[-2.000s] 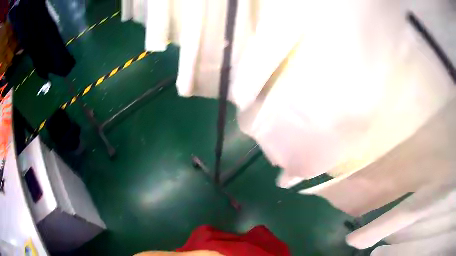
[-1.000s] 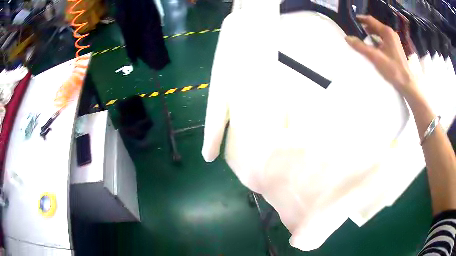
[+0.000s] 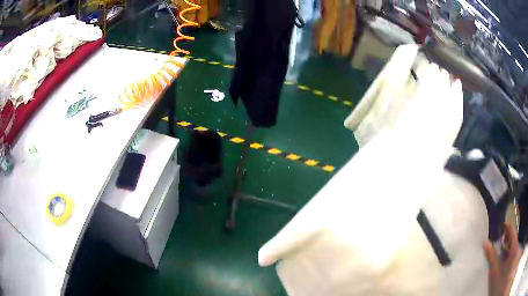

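Note:
A white jacket (image 3: 376, 196) fills the lower right, tilted, with a sleeve stretched out to the left. A black strip (image 3: 434, 237) shows on its front. Its collar area is dark, with a pale label (image 3: 494, 180). My right hand (image 3: 505, 260) is at the right edge, cut off and partly blurred, with its fingers beside the dark collar. Whether it grips the jacket or something small cannot be told. My left hand is not in view.
Left, a white worktable (image 3: 75, 167) bears a tape roll (image 3: 60, 208), an air blow gun (image 3: 101, 118) and orange coiled hose (image 3: 147, 89). Beside it, a phone (image 3: 131, 171) lies on a white cabinet (image 3: 159, 202). Beyond, a black garment (image 3: 263, 63) hangs over a rack foot (image 3: 231, 214).
The view has swung to the right of the worktable's earlier framing, so table and black garment show more fully. The jacket and my right hand now sit lower and further right.

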